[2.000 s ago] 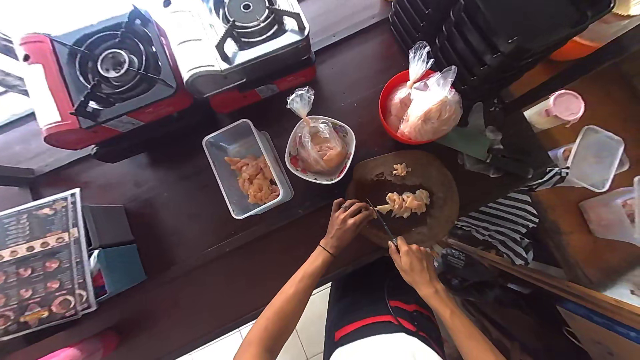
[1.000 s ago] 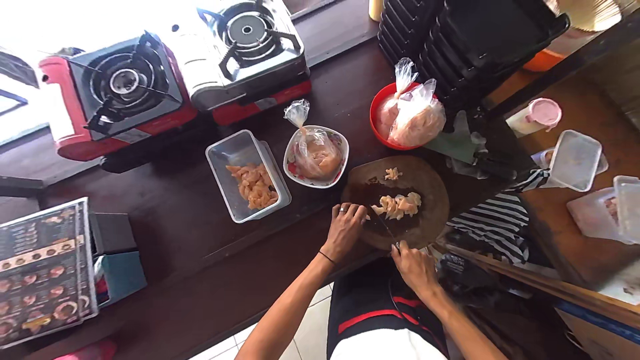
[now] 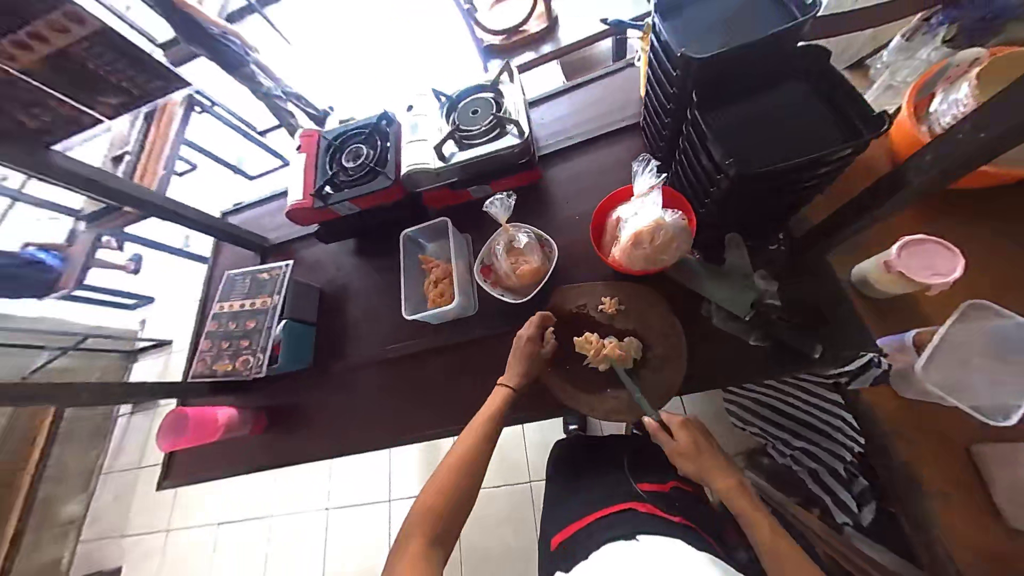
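My right hand (image 3: 690, 450) grips the handle of a kitchen knife (image 3: 636, 394); its tip meets a pile of cut raw meat (image 3: 608, 350) on the round wooden chopping board (image 3: 660, 388). A smaller heap of meat bits (image 3: 610, 305) lies farther back on the board. At the board's left edge is my left hand (image 3: 532, 350), its fingers curled; whether they hold a scrap cannot be told. Left of the board, a floral bowl (image 3: 550, 241) holds a plastic bag of meat (image 3: 518, 260), beside a clear plastic container (image 3: 412, 272) with meat pieces (image 3: 438, 282).
A red bowl (image 3: 599, 216) with bagged meat stands behind the board, near stacked black trays (image 3: 768, 120). Two portable gas stoves (image 3: 352, 160) are at the back. Right of the board lie another knife and plastic. A pink cup (image 3: 200, 428) lies at the far left.
The knife has moved from beside my left hand to the right side of the meat pile. My left hand's fingers have drawn back from the meat. The view has shifted and widened.
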